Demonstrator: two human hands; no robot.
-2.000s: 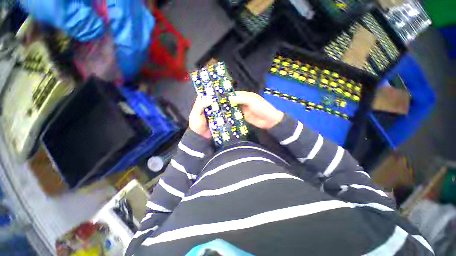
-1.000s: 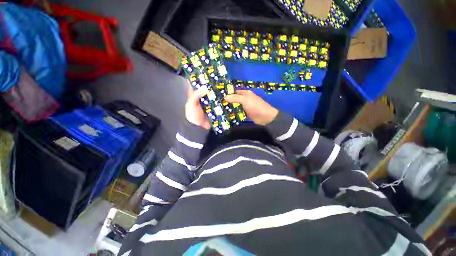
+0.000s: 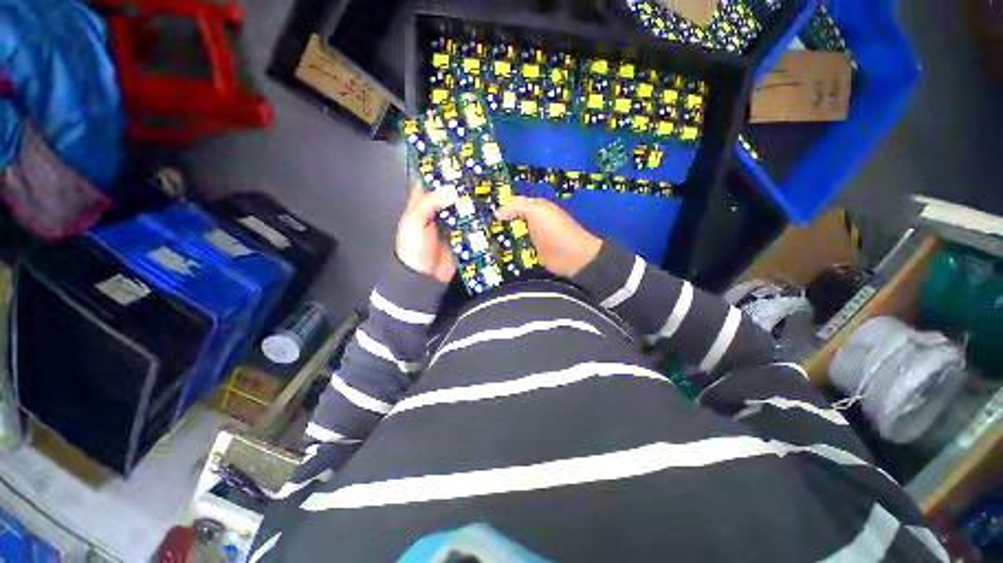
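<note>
A PCB panel (image 3: 464, 189), green with yellow and white blocks, is held in front of my body, tilted, its far end pointing up and left. My left hand (image 3: 427, 236) grips its left edge, thumb on top. My right hand (image 3: 550, 233) grips its right edge, thumb on top. Beyond it lies a black tray (image 3: 720, 143) with a blue tray liner (image 3: 627, 220). Board rows lie along the tray's far side, with a narrow board strip and a small single board (image 3: 612, 155) nearer me. The panel and hands cover the tray's left edge.
Blue tote (image 3: 880, 121) with a cardboard piece (image 3: 801, 87) at upper right. Red stool (image 3: 182, 72) and a person's blue clothing (image 3: 55, 83) at upper left. Stacked black and blue totes (image 3: 83, 352) at left. Wire spools (image 3: 896, 374) on a wooden shelf at right. Grey floor (image 3: 308, 192).
The view has swung toward the black tray; the stool and stacked totes now sit further left, and the wire spools have come into view. Both hands still hold the panel.
</note>
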